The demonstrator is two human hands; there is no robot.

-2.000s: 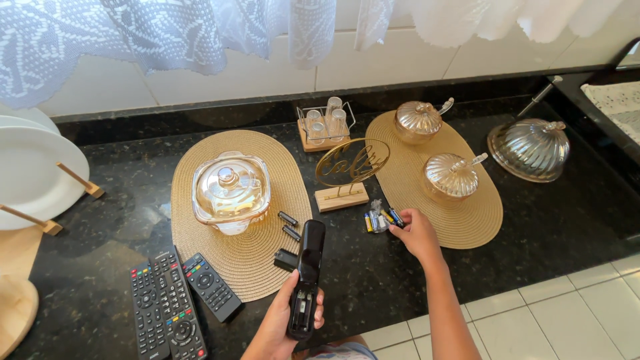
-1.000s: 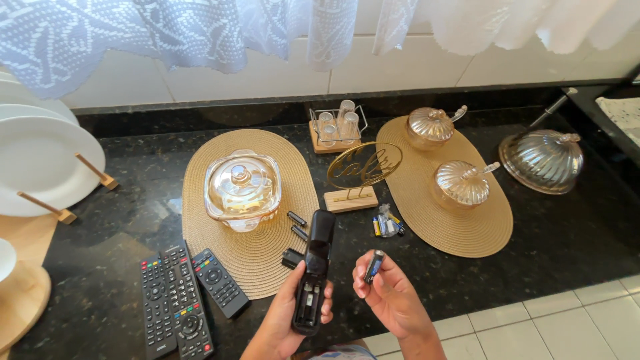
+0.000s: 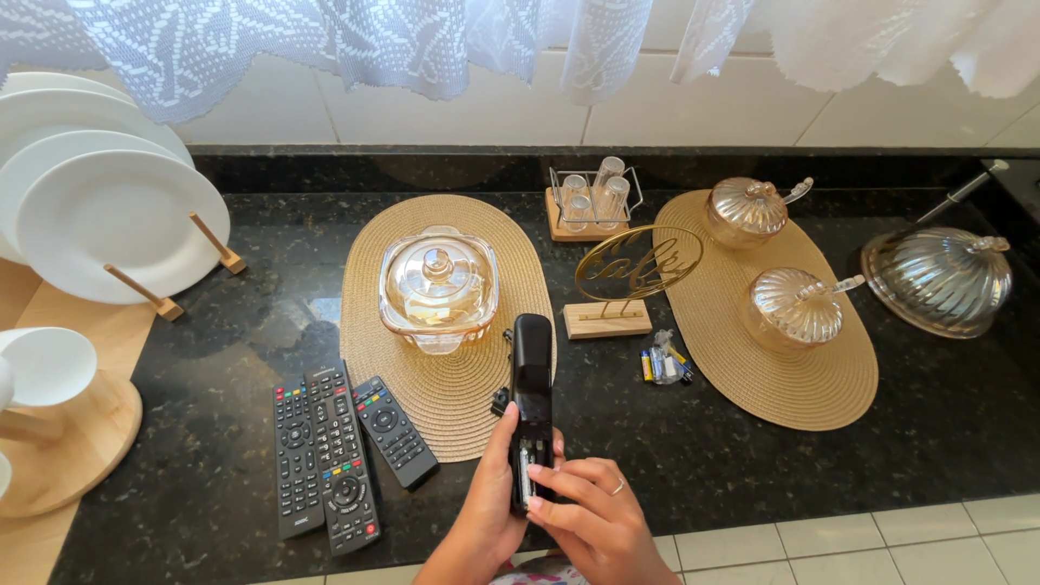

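My left hand (image 3: 497, 479) holds a black remote control (image 3: 533, 366) upright, its back facing me and its battery compartment uncovered. A battery (image 3: 526, 475) lies in that compartment, and the fingertips of my right hand (image 3: 589, 508) press on it. Whether my right fingers grip the battery or only touch it, I cannot tell. Loose batteries (image 3: 665, 364) lie in a small pile with clear plastic, right of the remote. Small dark items (image 3: 500, 400) on the woven placemat (image 3: 455, 422) are partly hidden behind the remote. Several other remotes (image 3: 345, 463) rest on the counter at the left.
A glass casserole dish (image 3: 439, 284) stands on the left placemat. Behind are a rack of small glasses (image 3: 597, 199) and a gold sign on a wooden base (image 3: 608, 319). Lidded glass bowls (image 3: 792, 309) sit on the right placemat (image 3: 837, 398). White plates (image 3: 122, 227) stand at the left.
My right hand first was at the battery pile, then held a battery beside the remote, and now is at the open compartment. My left hand still holds the remote.
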